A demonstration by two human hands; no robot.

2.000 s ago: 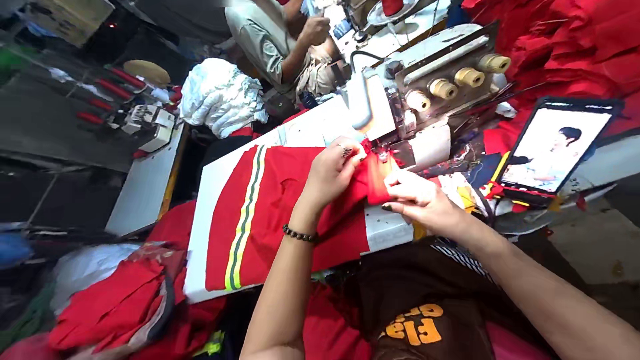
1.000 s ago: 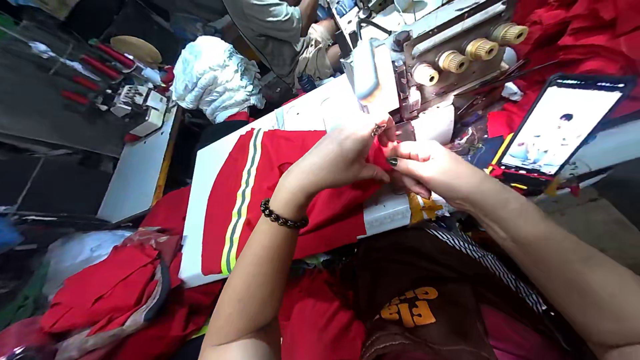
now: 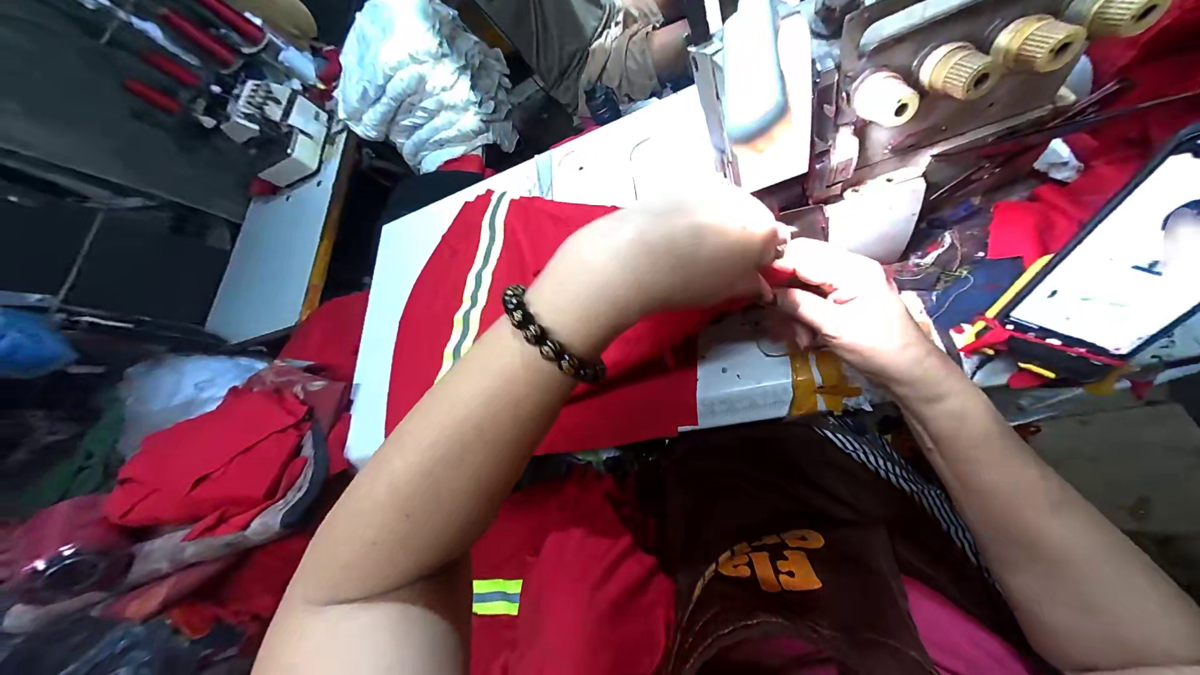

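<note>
A red fabric panel (image 3: 609,403) with a yellow and grey reflective stripe (image 3: 480,272) lies on the white sewing table (image 3: 384,309). My left hand (image 3: 694,246), with a dark bead bracelet (image 3: 551,339) at the wrist, pinches the panel's right edge, palm turned down. My right hand (image 3: 844,295) grips the same edge from the right, its fingers close to the left fingertips. The pinched part is mostly hidden by the fingers. Just beyond the hands stands a sewing machine (image 3: 891,89) with several brass-coloured knobs.
A phone with a lit screen (image 3: 1120,262) leans at the right. White bundled cloth (image 3: 422,84) is behind the table, near another machine (image 3: 281,131) at the far left. Red garments (image 3: 220,459) are piled at the lower left. A seated person's legs (image 3: 628,47) show beyond the table.
The view has moved closer to the table. My left hand has turned over the panel's edge, its back now covering more of it. Both hands stay on the red fabric.
</note>
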